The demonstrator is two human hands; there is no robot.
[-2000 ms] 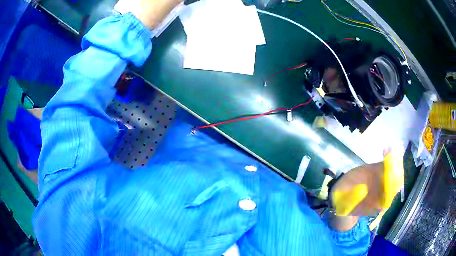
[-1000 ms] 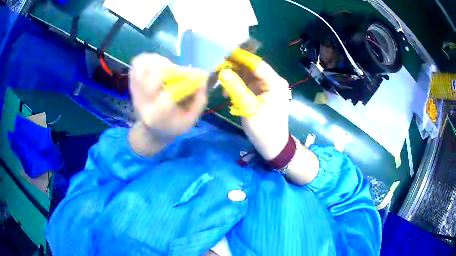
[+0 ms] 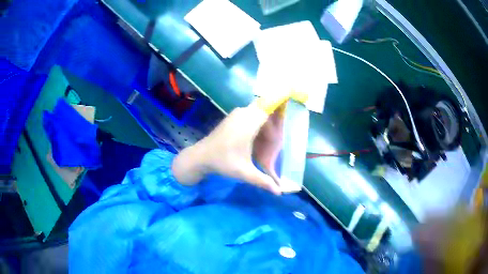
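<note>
My left hand (image 3: 238, 147), with yellow finger cots on its fingertips, holds a thin flat plate (image 3: 294, 144) by its edges in front of my chest. The plate is seen nearly edge-on and looks whitish and shiny. My right hand (image 3: 449, 241) is a blur at the lower right; its yellow finger cots show, but its fingers and anything in them cannot be made out. The black light engine (image 3: 409, 131) sits on the bench at the right, with a white cable across it and red wires running left from it.
White sheets (image 3: 294, 59) overlap at the rear middle, with another white sheet (image 3: 222, 27) to their left. A white wedge-shaped piece (image 3: 342, 18) stands behind. The work sheet (image 3: 433, 182) lies under the engine. Tape strips (image 3: 378, 234) hang at the front edge. A blue cloth (image 3: 72, 134) is far left.
The hands were together before my chest; my right hand has moved away to the lower right. My left hand now shows the plate turned nearly edge-on. The view has shifted.
</note>
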